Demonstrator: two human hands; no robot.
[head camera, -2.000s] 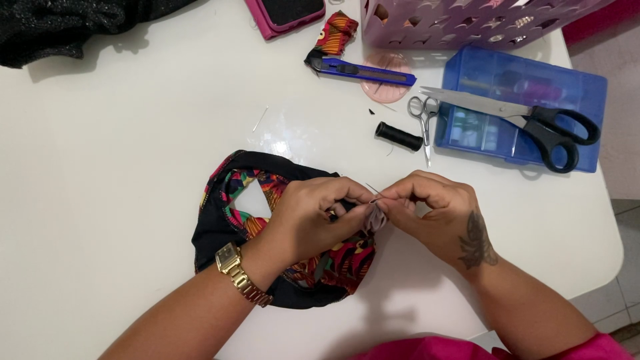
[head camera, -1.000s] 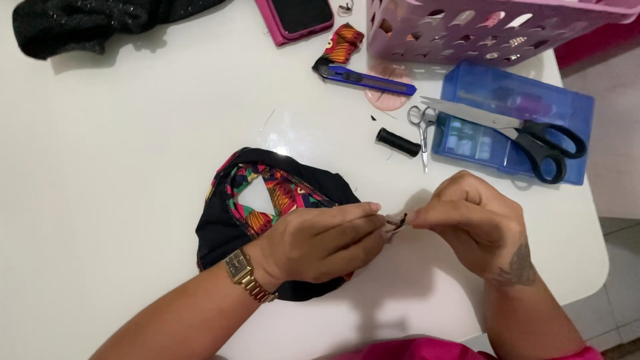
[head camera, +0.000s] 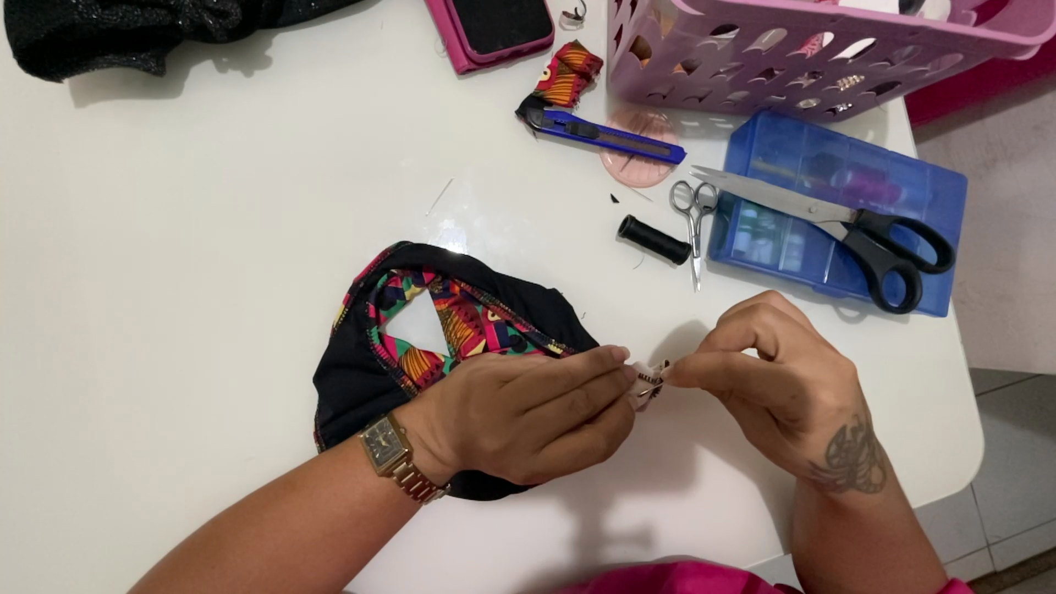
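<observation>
My left hand (head camera: 528, 412), with a gold watch at its wrist, pinches a small pale piece of fabric (head camera: 644, 386) with dark stitches along its edge. My right hand (head camera: 767, 371) holds its thumb and forefinger together at that edge, on what looks like a needle, too small to make out fully. Beneath my left hand lies a black garment (head camera: 355, 396) with a colourful patterned lining (head camera: 474, 318). Up from my hands lie a spool of black thread (head camera: 653, 239) and small metal scissors (head camera: 695, 223).
Black-handled scissors (head camera: 891, 247) rest on a blue plastic box (head camera: 936, 223). A purple basket (head camera: 742, 82) stands behind it. A blue snap-off cutter (head camera: 610, 136) overlaps a round pink pin case (head camera: 639, 169). Patterned fabric (head camera: 569, 74), a pink-cased phone (head camera: 503, 29) and black sparkly cloth (head camera: 124, 33) lie farther back.
Two seconds ago my fingertips met over the garment's right edge. My right hand has since moved right, and my left hand has turned more palm-down over the fabric.
</observation>
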